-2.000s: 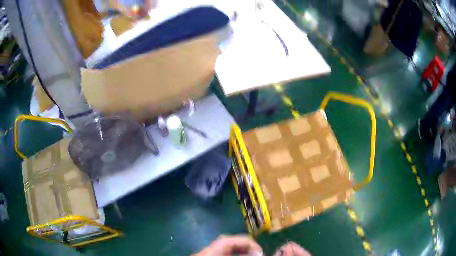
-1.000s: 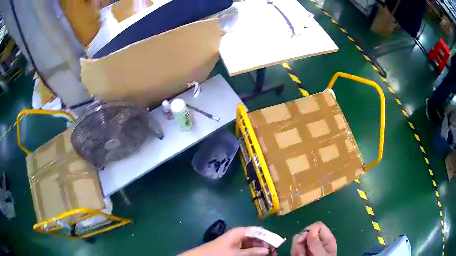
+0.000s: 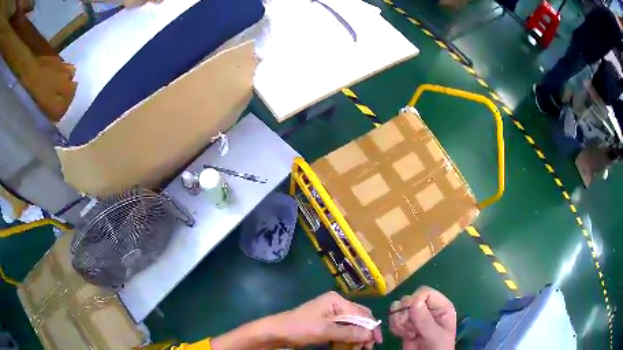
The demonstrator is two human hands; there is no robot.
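My left hand [image 3: 321,321] is at the bottom centre, closed on a small white paper tag [image 3: 356,320] that sticks out between the fingers. My right hand [image 3: 427,320] is just to its right, the fingertips pinched on a thin dark cord [image 3: 399,310] whose short end points toward the tag. The hands are a small gap apart. Whether the cord is joined to the tag cannot be told. Both hands are bare and cut off near the lower edge.
A cardboard-covered trolley [image 3: 393,198] with yellow handles stands beyond my hands. A grey bench [image 3: 239,198] holds a floor fan [image 3: 123,236] and a bottle [image 3: 214,187]. A grey bin [image 3: 269,227] is on the floor. A person's dark-clothed leg [image 3: 580,51] shows at upper right.
The view has shifted, so the benches and trolley sit further left. My hands came up into view from the bottom edge. The tag is now more enclosed by my left fingers, and the cord shows at my right fingertips.
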